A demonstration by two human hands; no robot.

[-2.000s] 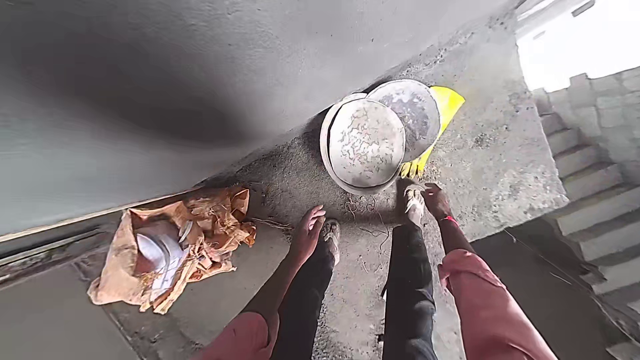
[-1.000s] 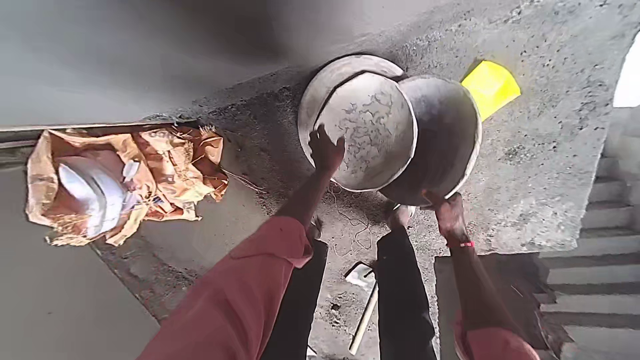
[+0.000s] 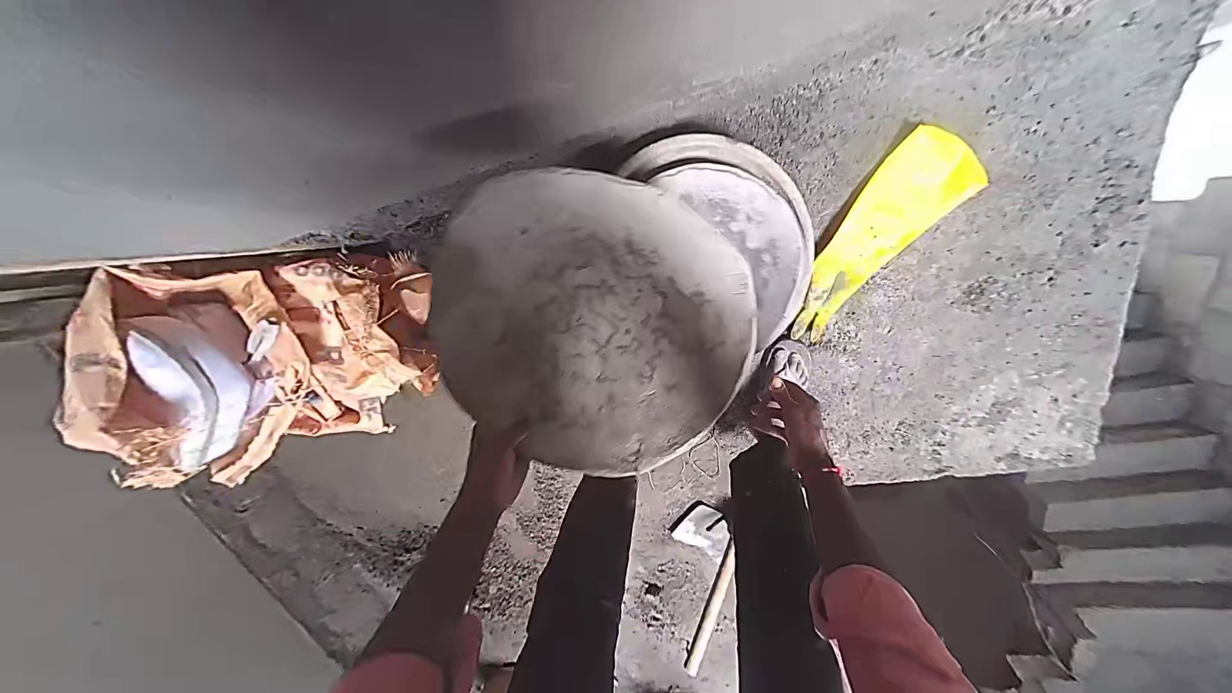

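A large round metal pan (image 3: 597, 318), greyish with cement-like residue, is tilted up before me. My left hand (image 3: 499, 467) grips its lower left rim, the fingers partly hidden. Behind it, against the wall's foot, another round pan (image 3: 756, 231) lies on the concrete. My right hand (image 3: 791, 414) is near the lower right edge of the pans, beside my shoe (image 3: 787, 361); its fingers are partly spread and nothing shows in it. A yellow rubber glove (image 3: 895, 207) lies to the right of the pans, its fingers toward my shoe.
A torn orange woven sack (image 3: 332, 337) with white pieces inside lies at the left by the wall. A hoe-like tool (image 3: 710, 616) with a wooden handle lies between my legs. Concrete steps (image 3: 1136, 500) go down at the right, past the slab's edge (image 3: 1107, 404).
My left hand has moved from inside the front pan to its rim, and that pan has been raised and shifted left off the other. My right hand has come off the pan's edge.
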